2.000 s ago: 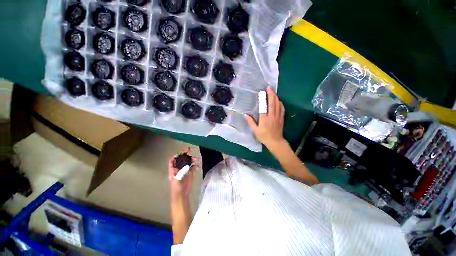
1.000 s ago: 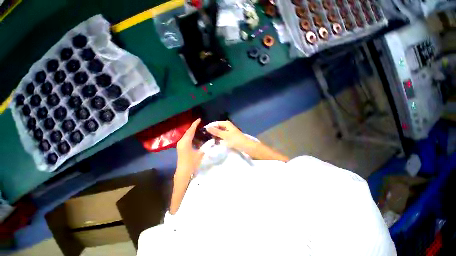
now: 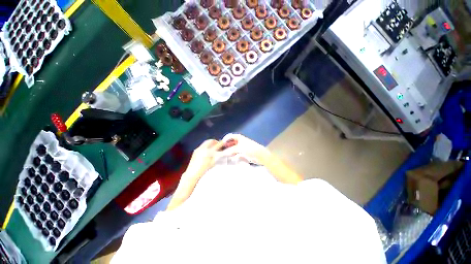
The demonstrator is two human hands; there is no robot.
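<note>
My left hand [image 3: 205,154] and my right hand [image 3: 248,149] meet in front of my body, below the bench edge. Their fingers close around a small dark reddish-brown part [image 3: 228,145], mostly hidden and blurred; it looks like a round motor part. On the bench, a translucent blister tray [image 3: 217,93] holds copper-brown ring assemblies, some with pale centres in the nearest row. Another blister tray [image 3: 85,167] at lower left holds rows of black round parts.
A black bench jig [image 3: 137,136] with a red handle [image 3: 59,122] stands on the green bench. Small white parts [image 3: 162,81], a purple pen [image 3: 175,90] and plastic bags lie beyond. A white machine [image 3: 356,56] is at right, a cardboard box [image 3: 434,185] at lower right, a red bin [image 3: 147,193] under the bench.
The view has turned right, from the black-part tray toward the copper-part tray and the machine. My right hand has left the black-part tray and joined my left hand at the held part.
</note>
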